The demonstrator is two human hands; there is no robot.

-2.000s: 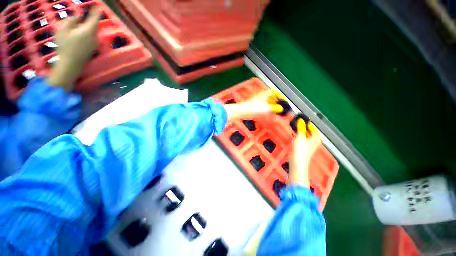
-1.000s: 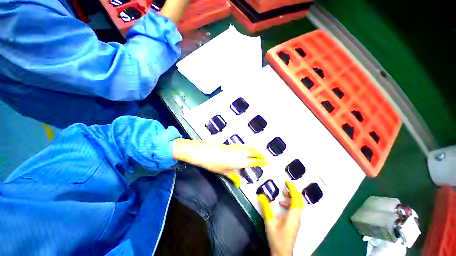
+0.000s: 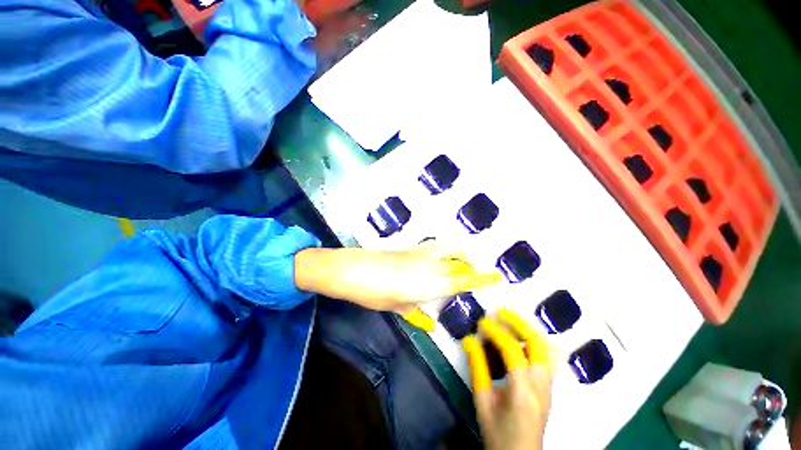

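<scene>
Black watch units (image 3: 478, 213) lie in two rows on the white work mat (image 3: 606, 290). My left hand (image 3: 404, 279), with yellow finger cots, reaches in from the left over the near row. Its thumb and fingers are apart beside a unit (image 3: 461, 315) lying on the mat, and I see nothing held. My right hand (image 3: 514, 387) comes up from the bottom edge. Its yellow-cotted fingers are around a dark unit (image 3: 494, 359) at the mat's near side, partly hiding it.
A red-orange foam tray (image 3: 703, 132) holding several black units lies beyond the mat. A loose white sheet (image 3: 408, 75) lies at the far-left end. A pale dispenser (image 3: 716, 404) stands at the lower right. A co-worker's blue sleeve (image 3: 158, 97) fills the upper left.
Both hands have come back from the foam tray to the mat. Over the last second my right fingers have closed around the dark unit. The view has shifted, moving the tray up and right.
</scene>
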